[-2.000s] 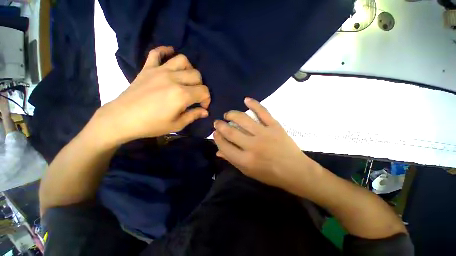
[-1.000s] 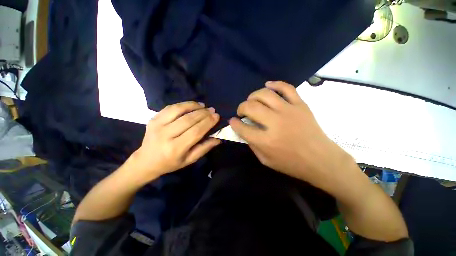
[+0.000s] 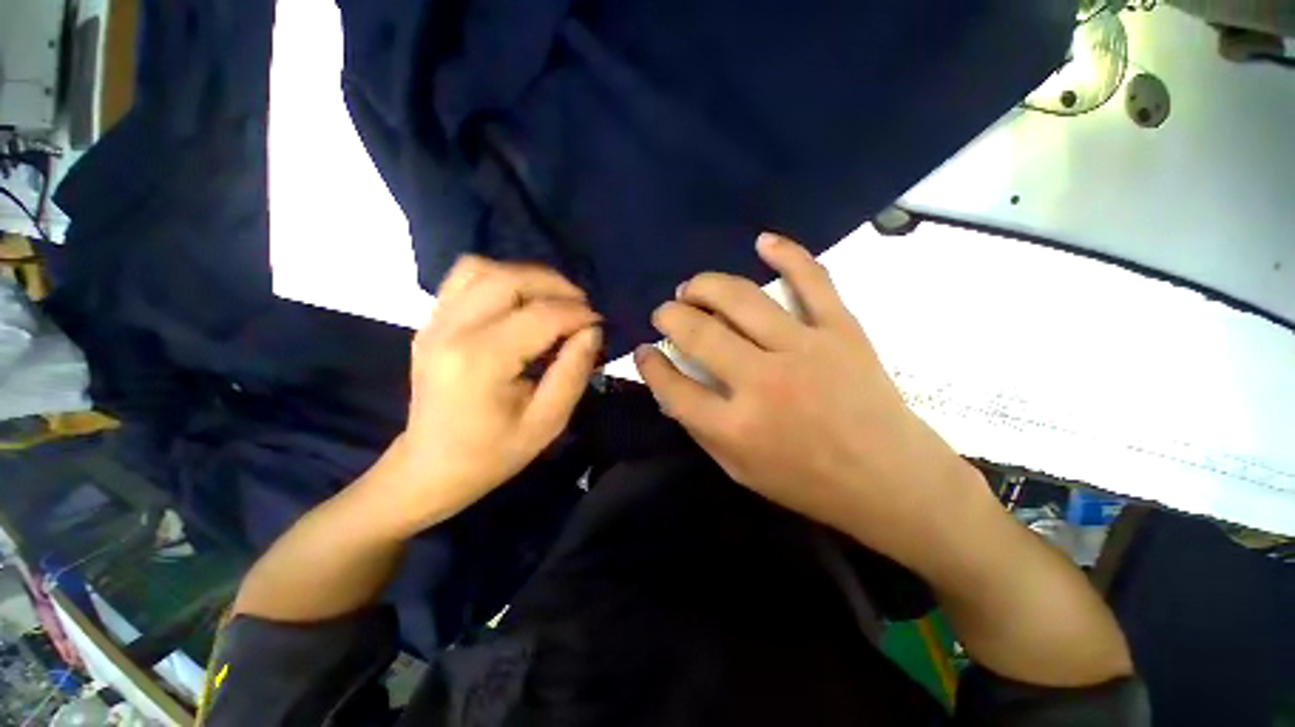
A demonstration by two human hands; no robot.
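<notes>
A large dark navy garment piece [image 3: 739, 128] lies over the white table and reaches down to the table's front edge. My left hand [image 3: 497, 355] pinches the lower edge of the cloth between thumb and fingertips. My right hand [image 3: 774, 376] is just to the right, fingers bent and spread; its fingertips are at the lower corner of the cloth, and whether they grip it I cannot tell. A light, thin object shows partly between the right fingers; what it is I cannot tell.
The sewing machine bed [image 3: 1136, 185] with a round metal plate [image 3: 1086, 71] is at upper right. More dark cloth [image 3: 171, 227] hangs over the table at left. A printed scale [image 3: 1108, 433] runs along the table's front edge at right. Cluttered items lie at lower left.
My left hand has moved from on top of the cloth down to its lower edge, and its fingers have curled into a pinch. My right hand has moved slightly right. The cloth has shifted right.
</notes>
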